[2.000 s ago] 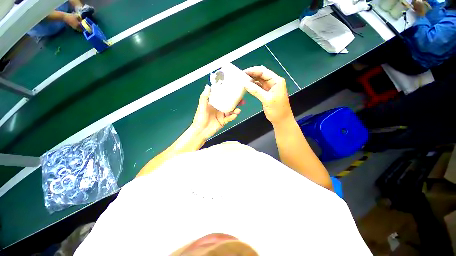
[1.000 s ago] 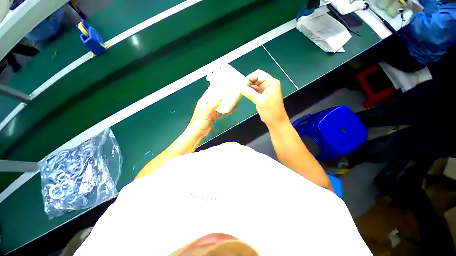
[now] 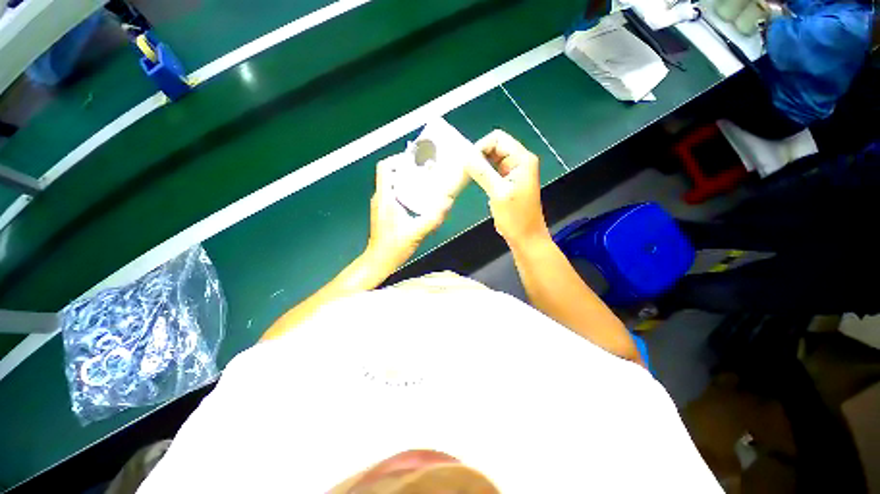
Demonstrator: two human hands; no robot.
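Observation:
A white plastic housing (image 3: 431,178) is held over the green bench, its round dark opening facing up and to the left. My left hand (image 3: 398,217) is closed around its lower left side. My right hand (image 3: 508,177) is at its right side, with thumb and forefinger together at or very near the housing's right edge; I cannot tell whether they grip it or a small part. A clear bag of rings (image 3: 140,338) lies on the bench at the left.
The green belt (image 3: 280,116) runs beyond the white strip (image 3: 318,178). A blue tape holder (image 3: 164,69) stands at the belt's far edge. A white packet (image 3: 618,60) and a person's blue sleeve (image 3: 820,63) are at upper right. A blue stool (image 3: 632,253) is on the floor.
The housing has turned in my left hand, so its opening shows again after being out of sight a second ago. My right hand stays at its right side. The view has shifted slightly.

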